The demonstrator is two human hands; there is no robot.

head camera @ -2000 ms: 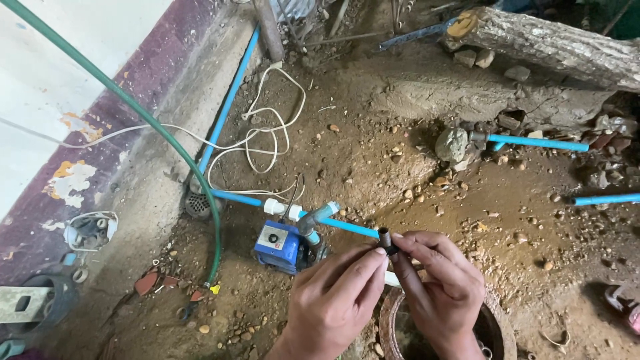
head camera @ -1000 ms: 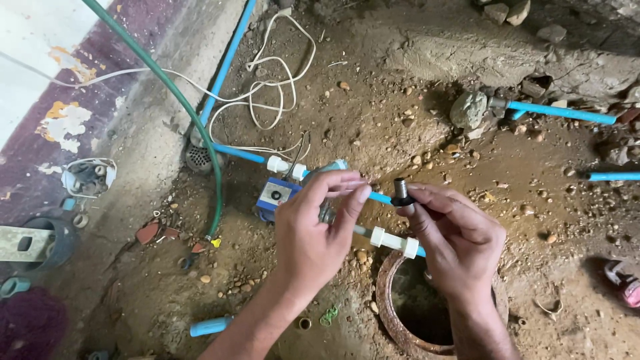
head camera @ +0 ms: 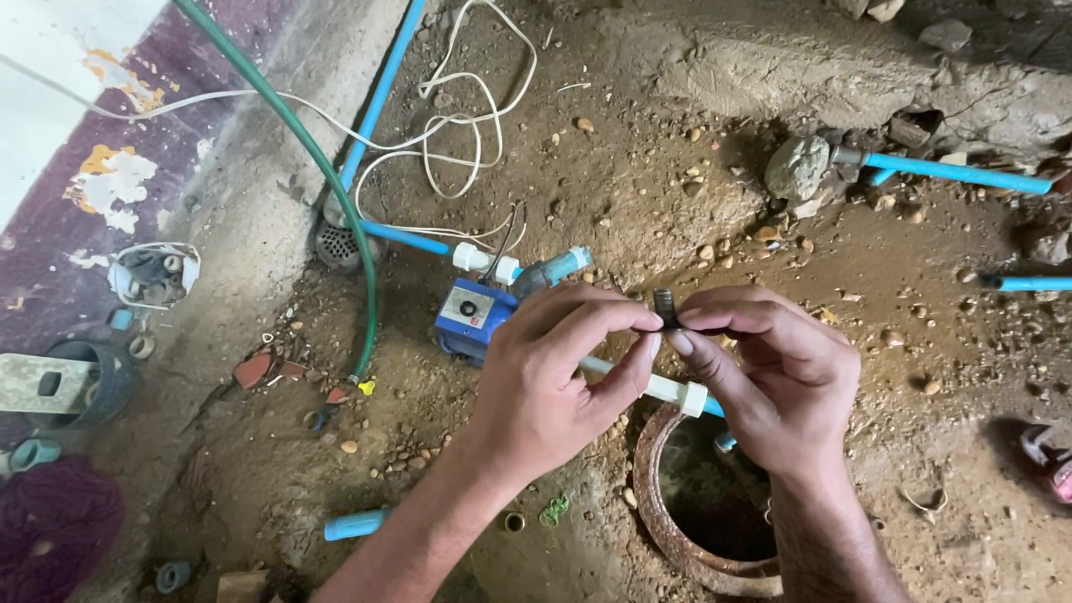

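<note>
A small dark threaded fitting [head camera: 664, 306] stands upright between my fingertips. My left hand [head camera: 557, 377] pinches its base from the left and my right hand [head camera: 766, 368] pinches it from the right. Below and beyond them, a blue electric water pump [head camera: 473, 314] sits on wet ground, partly hidden by my left hand. White pipe unions [head camera: 486, 263] join it to a blue PVC pipe [head camera: 406, 238]. Another white union [head camera: 692, 399] lies on the pipe between my hands. A round rusty rim [head camera: 657, 494] surrounds a dark opening under my right hand.
A green hose [head camera: 310, 142] and a white cable [head camera: 477, 121] cross the left side. At the far left are a dark round container [head camera: 113, 385] and a purple cloth [head camera: 59, 523]. A short blue pipe piece [head camera: 356, 524] lies near my left forearm. Blue pipe [head camera: 955, 172] and stones are at right.
One second ago my left hand was apart from the fitting, which my right hand held; now the fingers of both hands meet at its base. The view has shifted somewhat.
</note>
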